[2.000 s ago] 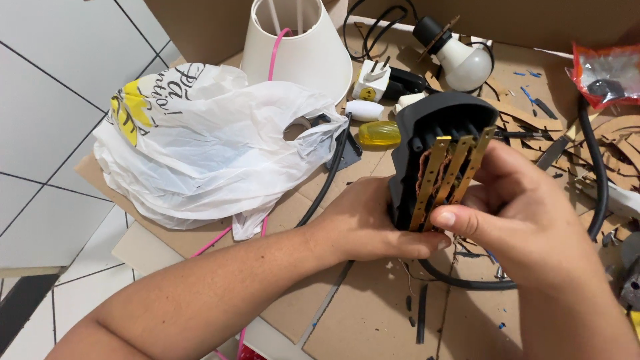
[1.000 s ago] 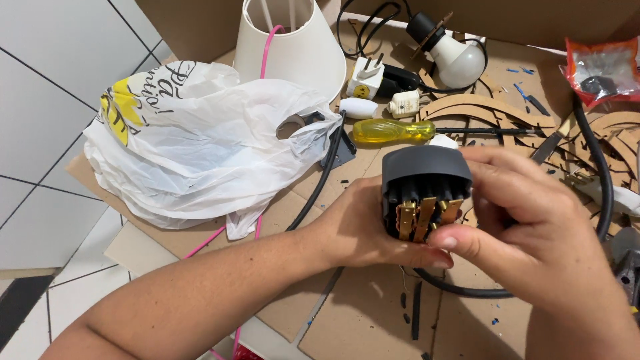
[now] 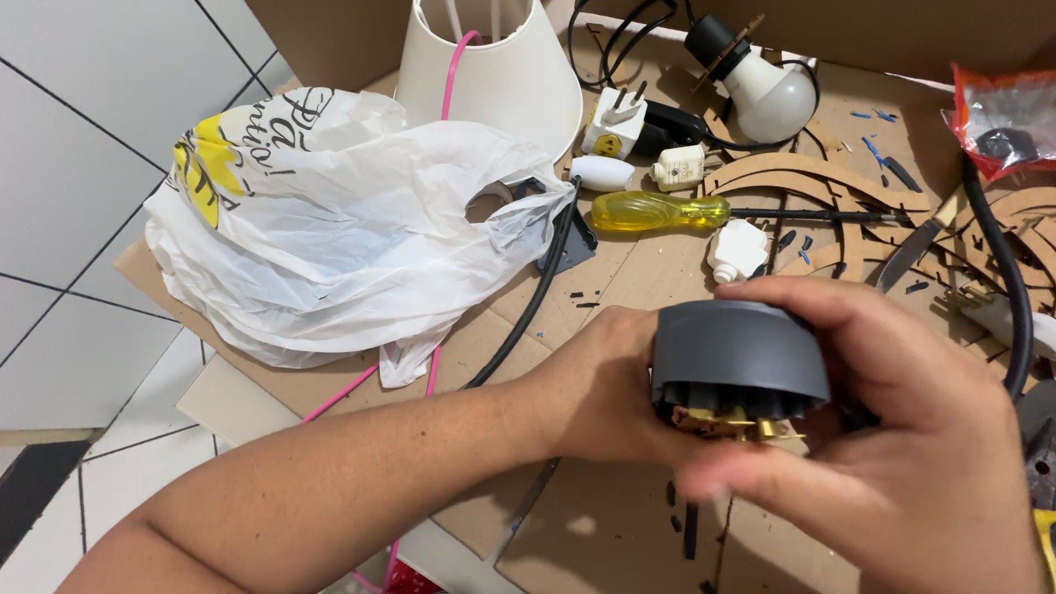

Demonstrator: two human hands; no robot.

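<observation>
A dark grey plastic housing (image 3: 738, 351) with brass contact strips (image 3: 742, 425) and copper wire at its open side is held between both hands. My left hand (image 3: 615, 388) grips it from the left, its fingers partly hidden behind the housing. My right hand (image 3: 899, 421) wraps its right side, index finger along the top and thumb, slightly blurred, under the brass strips. Just beyond lie a white plug adapter (image 3: 738, 250) and a screwdriver with a yellow handle (image 3: 660, 212).
A white plastic bag (image 3: 346, 239) lies left, before a white lampshade (image 3: 495, 82). Behind are a light bulb in a socket (image 3: 767, 91), a white plug (image 3: 615, 124) and cut cardboard rings (image 3: 808, 169). A knife (image 3: 916, 247), black cable (image 3: 1002, 272) and red-edged packet (image 3: 1002, 124) are right.
The housing has been tilted in my hands: its long brass strips faced me earlier, and now its smooth grey end does. The screwdriver, partly hidden two seconds ago, shows whole.
</observation>
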